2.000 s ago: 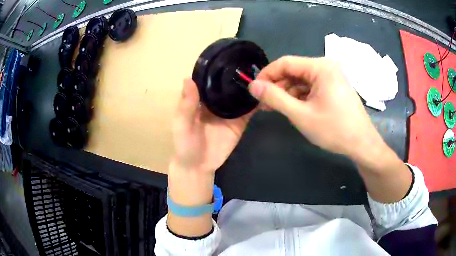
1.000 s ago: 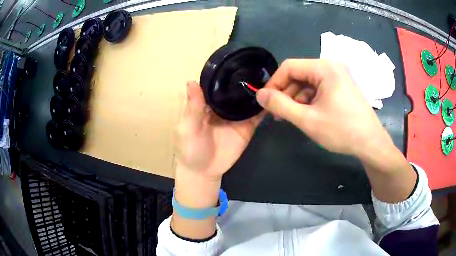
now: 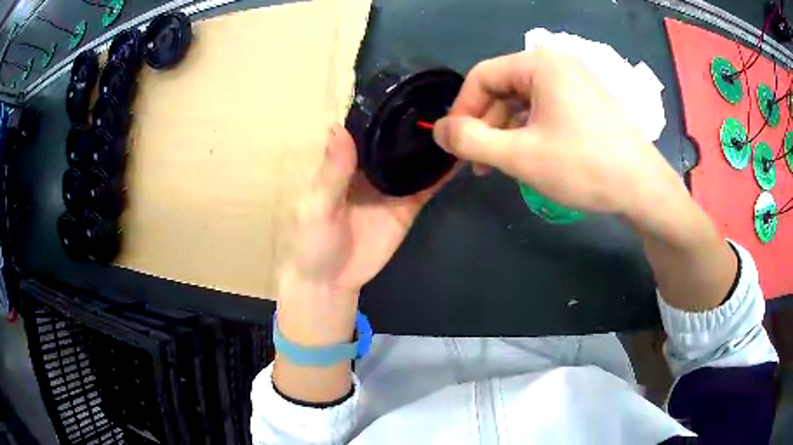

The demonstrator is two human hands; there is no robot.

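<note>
My left hand holds a round black plastic housing from below and the left, its open face turned up and to the right. My right hand pinches a red lead wire at the fingertips over the housing's face. Part of a green circuit board shows just below my right hand; the rest of it is hidden behind the hand. A light blue strap is on my left wrist.
Rows of black housings stand at the left beside and on a cardboard sheet. A white crumpled wipe lies behind my right hand. Wired green boards lie on a red mat. A black crate is at lower left.
The green board has come into view below my right hand. The housing is tilted more to the right. The whole scene has shifted left and up slightly. Both hands keep their hold.
</note>
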